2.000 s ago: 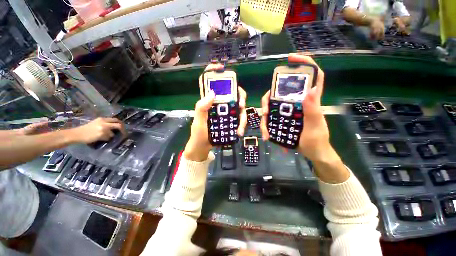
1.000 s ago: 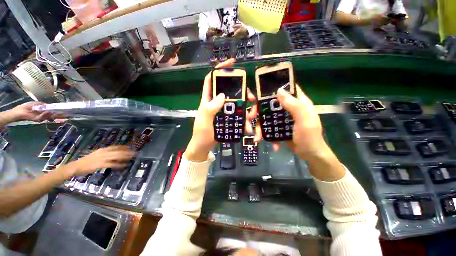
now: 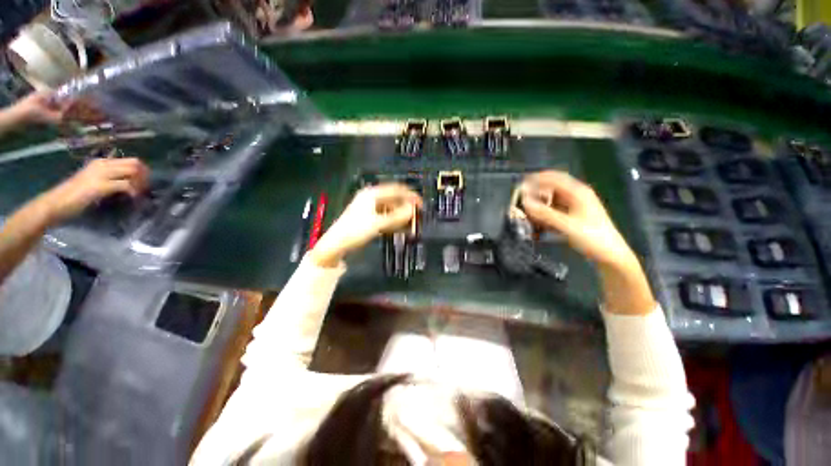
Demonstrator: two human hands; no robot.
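My left hand (image 3: 387,214) pinches the upper end of a dark keypad phone (image 3: 399,253), blurred, with a gold edge showing by the fingers. My right hand (image 3: 567,214) pinches the top of another dark phone (image 3: 519,244), also blurred and tilted. Both are low over the worker's edge; whether they touch the surface cannot be told. Between the hands a gold-rimmed keypad phone (image 3: 449,194) lies face up. Three more phones lie in a row behind it, one of them in the middle (image 3: 454,136). Small dark batteries (image 3: 451,258) lie between the hands.
Right, a clear pocket tray (image 3: 649,264) holds several dark phones. Left, a red pen (image 3: 318,221) lies beside a dark pen (image 3: 302,229). A neighbour's hand (image 3: 107,182) is over a tray, the other holds a raised tray (image 3: 182,77). A smartphone (image 3: 189,315) lies lower left.
The view has tipped downward. Both hands have come down from upright viewing with their phones and moved apart. The row of phones behind is now uncovered. The neighbour's raised tray is tilted more.
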